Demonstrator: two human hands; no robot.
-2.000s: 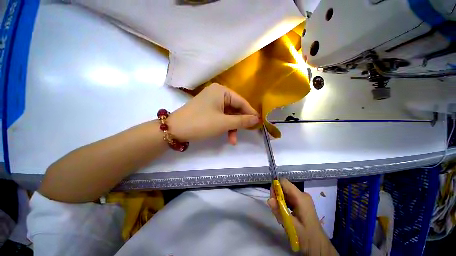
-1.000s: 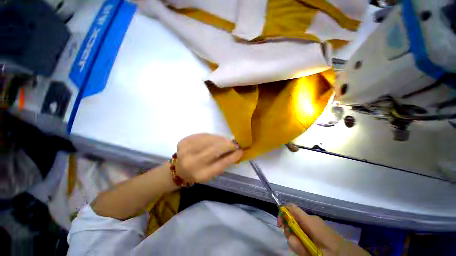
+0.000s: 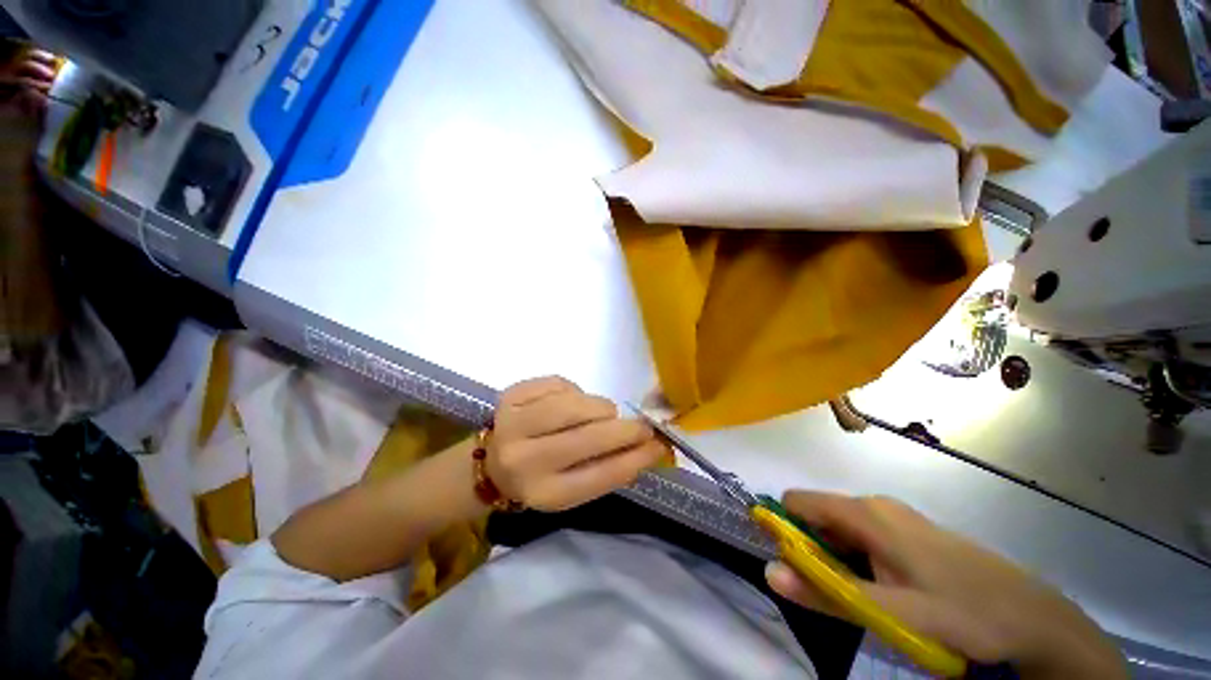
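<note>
The mustard fabric point(image 3: 823, 312) lies in folds on the table, its near corner reaching my left hand. The white fabric point(image 3: 810, 166) lies over its far part. My left hand point(image 3: 571, 445) has its fingers closed around the near corner, with a bit of mustard showing beside the fingertips. My right hand point(image 3: 916, 565) holds the scissors point(image 3: 850, 585) by the yellow and green handles. The blades look nearly closed and their tips are at my left fingers, by the fabric corner.
The sewing machine head point(image 3: 1129, 253) stands at the right, its light on the plate. The white table point(image 3: 452, 199) has a ruler-marked front edge and a blue JACK label point(image 3: 325, 93) at left. More mustard and white fabric point(image 3: 306, 425) hangs below the edge. A person's hand point(image 3: 24, 73) shows at far left.
The view has shifted, showing more of the left side. The mustard fabric has come away from the machine's foot and been drawn towards the front edge. The scissors' tips have moved up against my left fingers.
</note>
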